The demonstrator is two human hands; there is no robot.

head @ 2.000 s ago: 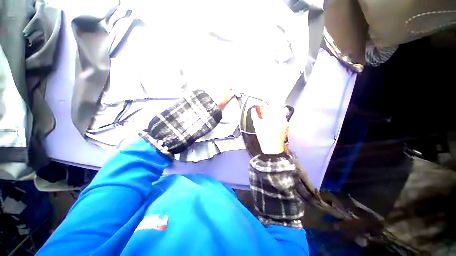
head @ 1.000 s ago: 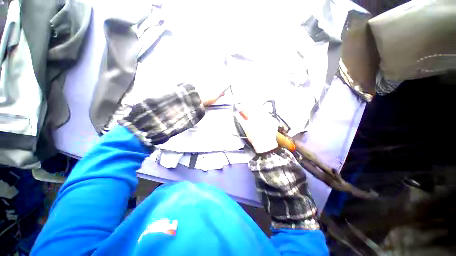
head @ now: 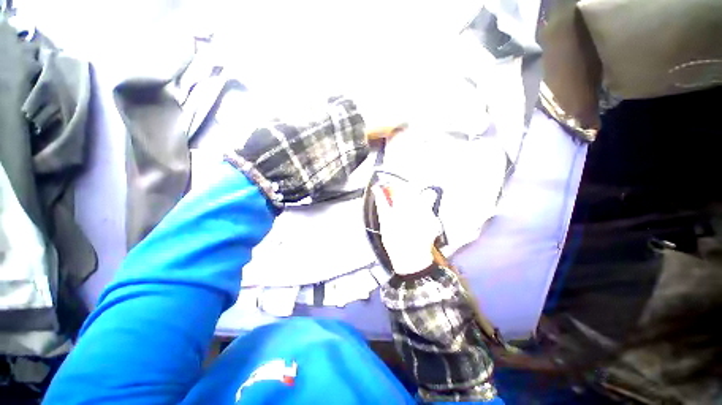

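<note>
A pale grey garment (head: 317,245) lies spread in front of me, glared to white over most of its far part. Narrow raw-edged strips show along its near edge. My right hand (head: 410,229), mostly washed out by glare, is closed on the handle of a steam iron (head: 374,225); the iron's dark left edge shows beside it, and the rest is hidden under the hand. My left hand (head: 386,133) reaches out of a plaid sleeve cover onto the garment; only part of it shows, and glare hides the fingers.
The lavender ironing table (head: 514,253) has its edge at the right. Grey garments (head: 59,119) lie at the left. A brown-grey padded form (head: 649,47) stands at the far right. The dark iron cord (head: 483,320) trails right past my sleeve.
Since the last earlier frame, my left hand has moved right and away from me over the garment. The iron and my right hand have come slightly nearer to me.
</note>
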